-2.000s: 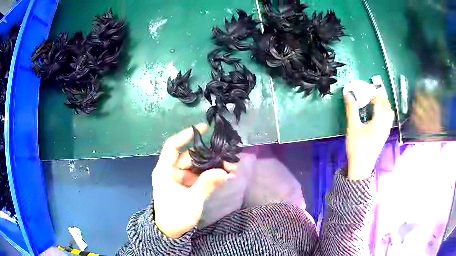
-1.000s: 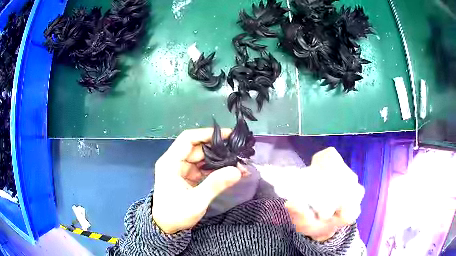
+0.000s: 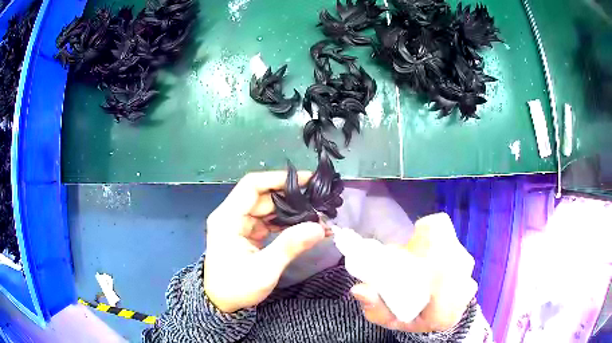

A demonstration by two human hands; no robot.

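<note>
My left hand (image 3: 251, 244), below the bench's near edge, holds a black spiky hair piece (image 3: 307, 195) between thumb and fingers, its locks pointing up. My right hand (image 3: 436, 278) grips a white glue bottle (image 3: 386, 268) tilted toward the left hand. The bottle's narrow nozzle meets the lower part of the hair piece by my left thumb; glare makes the exact contact hard to see. A loose group of curved black hair pieces (image 3: 339, 94) lies on the green bench, with a single crescent piece (image 3: 274, 92) left of it.
Heaps of black hair parts lie at the upper left (image 3: 127, 50) and upper right (image 3: 433, 53) of the green bench (image 3: 201, 157). A blue bin (image 3: 40, 154) with black parts is at far left. White strips (image 3: 539, 128) lie at right. My lap is below the hands.
My right hand took the white bottle from the bench's right side and brought it down left to the hair piece; its nozzle now points at it. My left hand keeps its hold. The view shifted slightly.
</note>
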